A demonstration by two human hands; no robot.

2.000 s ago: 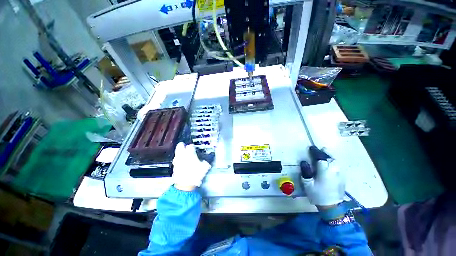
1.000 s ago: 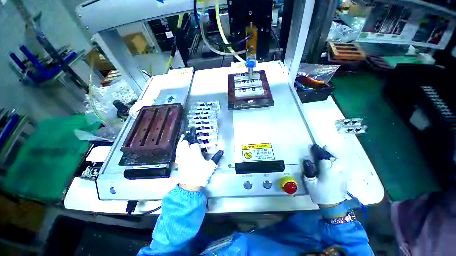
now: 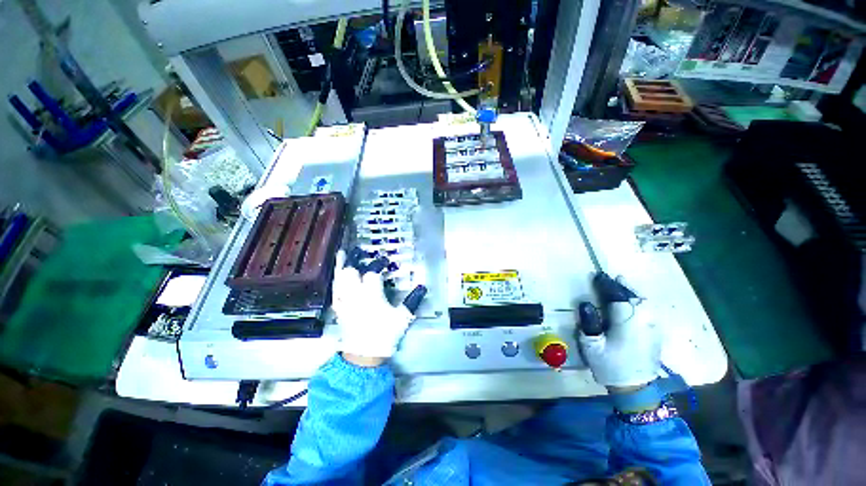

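My left hand, in a white glove with black fingertips, rests at the near end of a row of white-and-silver parts on the machine deck. Its fingers are spread; whether they grip a part is hidden. My right hand, gloved alike, is open at the machine's front right corner and holds nothing visible. The left dark red-brown fixture shows no parts in its slots. The right fixture holds several white parts under the dispensing head with its blue tip.
The emergency stop and round buttons are on the front edge between my hands. Loose silver parts lie on the white bench at right. A dark tool box stands behind them. A person's sleeve shows at lower right.
The dispensing head has shifted right over the right fixture. My left hand has opened its fingers and moved slightly up against the parts row. My right hand is nearly still.
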